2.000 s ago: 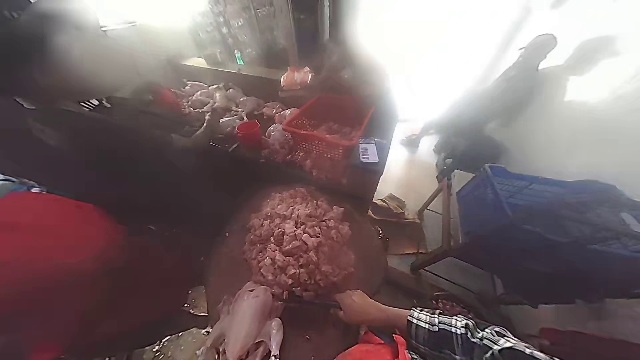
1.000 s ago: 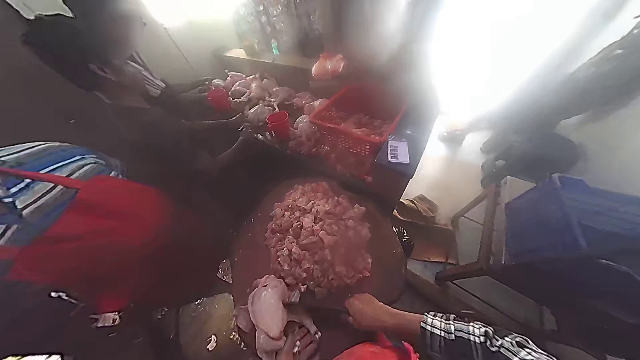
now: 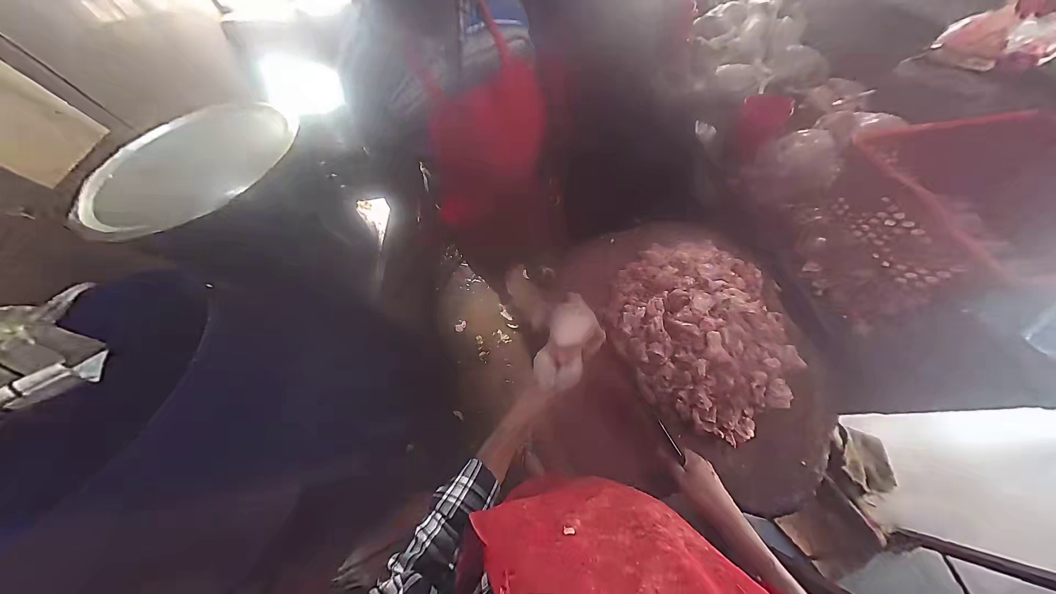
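A wide round chopping block [image 3: 602,412] bears a heap of chopped raw meat [image 3: 701,338] on its right part. At the block's left edge, my left hand [image 3: 532,404] is on a pale plucked bird [image 3: 569,334]; blur hides the fingers, but they seem closed on its near end. My right hand [image 3: 691,472] is at the block's near edge, closed on a knife [image 3: 672,441]. Its dark blade points up and left beside the heap, and its handle is mostly hidden in the hand.
Beyond the block are a red plastic crate [image 3: 932,198] with meat, a red cup [image 3: 763,120] and several plucked birds [image 3: 751,49]. A person in a red apron [image 3: 491,132] is across from me. A large blue container [image 3: 272,396] and a pale round basin [image 3: 190,169] are at left.
The view has swung strongly left, bringing in the blue container and basin. My left forearm now shows, reaching to the bird, which lay by the block's near left side before. The knife remains in my right hand.
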